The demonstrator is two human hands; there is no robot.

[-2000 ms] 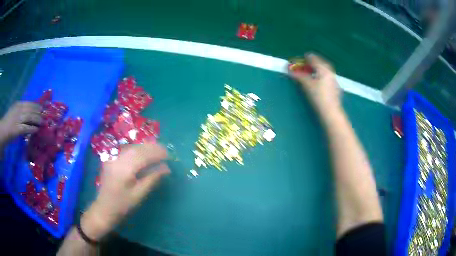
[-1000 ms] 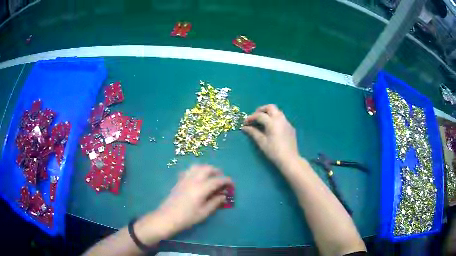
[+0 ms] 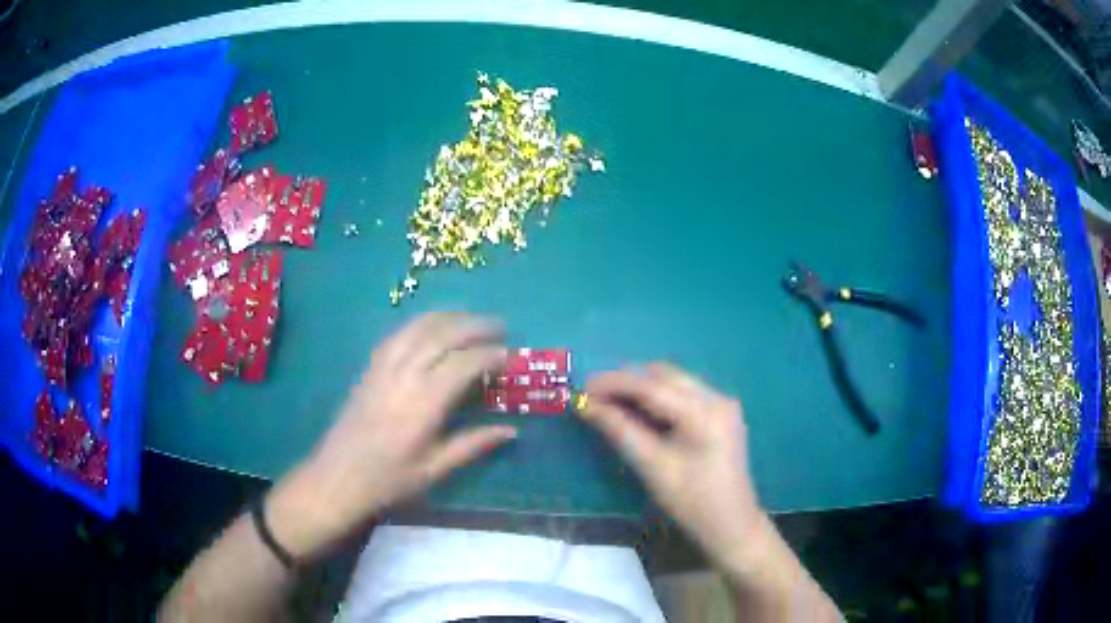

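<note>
A red circuit board lies on the green tabletop near its front edge, between my hands. My left hand is at the board's left side, blurred, with thumb and fingers apart; whether its fingertips touch the board is unclear. My right hand pinches a small yellow component at the board's right edge. The heap of yellow-silver components lies beyond the board. A stack of overlapping red boards lies to the left.
The left blue bin holds loose red boards. The right blue bin is full of yellow-silver components. Open cutting pliers lie at right. A small red piece lies beside the right bin. A pale rail crosses the far side.
My right hand has moved from the heap to the board's right edge with a component. My left hand has shifted left and spread, uncovering the board. The view has tilted down.
</note>
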